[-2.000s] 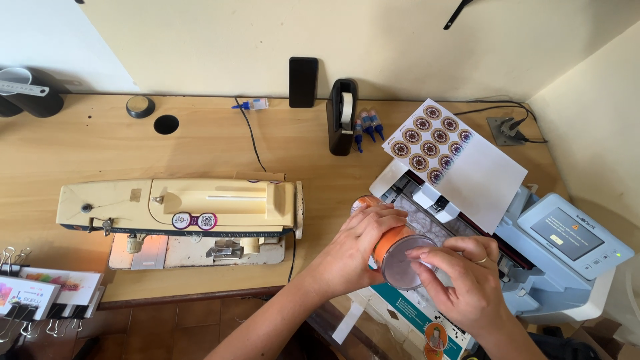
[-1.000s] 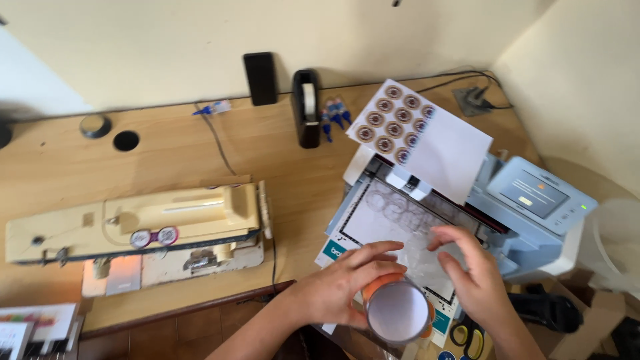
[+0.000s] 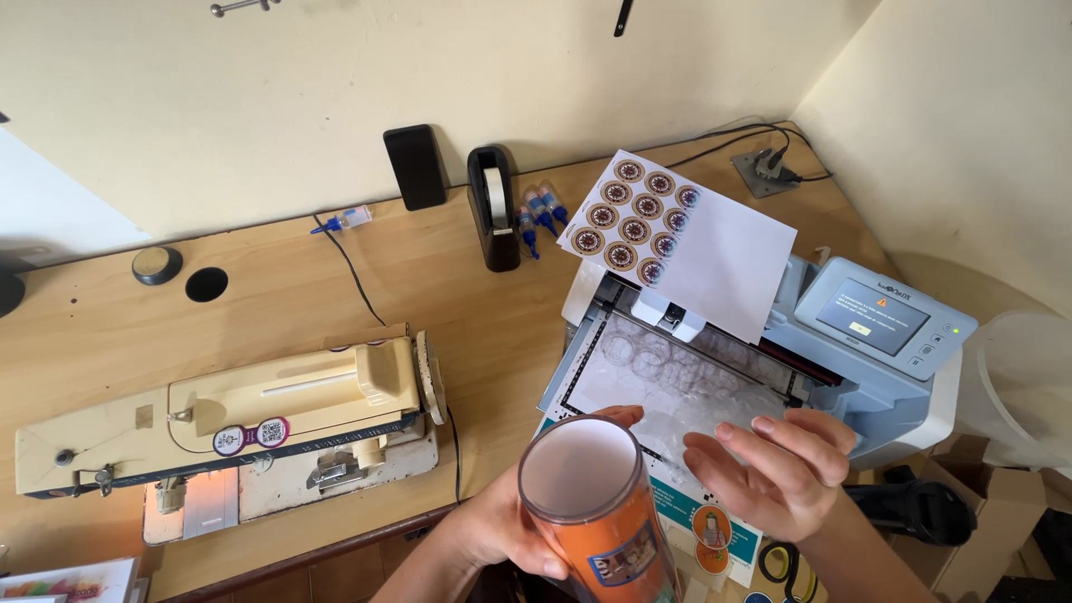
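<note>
My left hand (image 3: 519, 519) is wrapped around an orange cylindrical container (image 3: 599, 536) with a clear rim, a whitish round end and a picture on its side. To its right, my right hand (image 3: 775, 473) is raised with fingers apart, holding nothing, above the lower edge of a cutting mat (image 3: 670, 377). The mat, marked with overlapping circles, lies in a light blue cutting machine (image 3: 904, 335) with a lit screen. A sheet of printed round stickers (image 3: 695, 243) rests on top of the machine. Round orange stickers (image 3: 712, 529) lie below my right hand.
A cream sewing machine (image 3: 251, 410) occupies the left. Behind stand a tape dispenser (image 3: 494, 209) and a black phone (image 3: 414, 167), with small blue-capped bottles (image 3: 543, 209) beside them. Scissors (image 3: 783, 565), a black object (image 3: 913, 507) and a cardboard box (image 3: 988, 502) are at lower right.
My right hand, at the container's rim two seconds ago, is now away from it to the right. My left hand keeps hold of the container, whose orange printed side now shows more.
</note>
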